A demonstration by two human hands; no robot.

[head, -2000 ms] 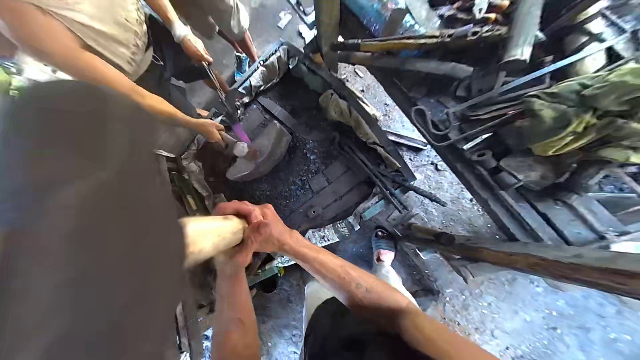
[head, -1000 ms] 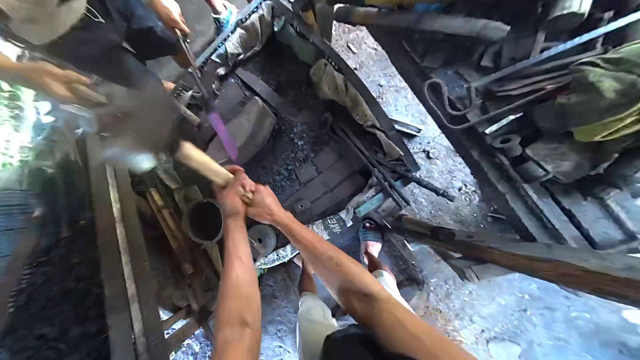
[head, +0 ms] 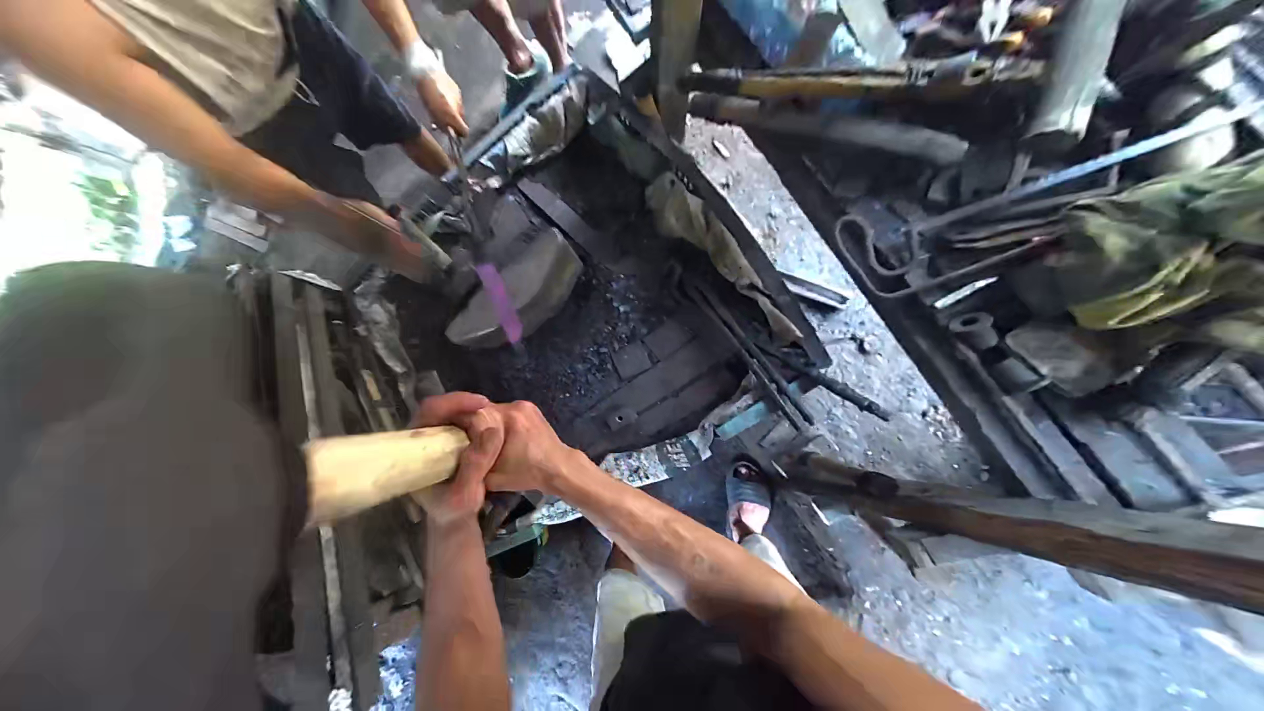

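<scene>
My left hand (head: 459, 449) and my right hand (head: 521, 446) are closed together on the pale wooden handle (head: 385, 472) of a sledgehammer. Its big grey head (head: 138, 474) is blurred and fills much of the left side, close to the camera. Beyond my hands, a flat metal workpiece (head: 499, 301), glowing violet-pink, lies over a worn anvil-like block (head: 538, 286). A co-worker's hand (head: 441, 99) holds the tongs (head: 462, 178) that reach to the workpiece. The co-worker's other hand (head: 395, 245) is blurred beside the block, on what looks like a short tool handle.
Dark coal-like bits (head: 602, 321) lie around the block inside a framed pit with a cloth-draped edge (head: 711, 232). Metal rods (head: 755, 360) lean at its right. A wooden beam (head: 1037, 533) crosses at right, below a cluttered bench (head: 1066, 444). Wooden rails (head: 321, 395) stand at left.
The sledgehammer head was over by the co-worker a second ago; now it is up close to the camera at left. The co-worker's blurred hand has moved in beside the block.
</scene>
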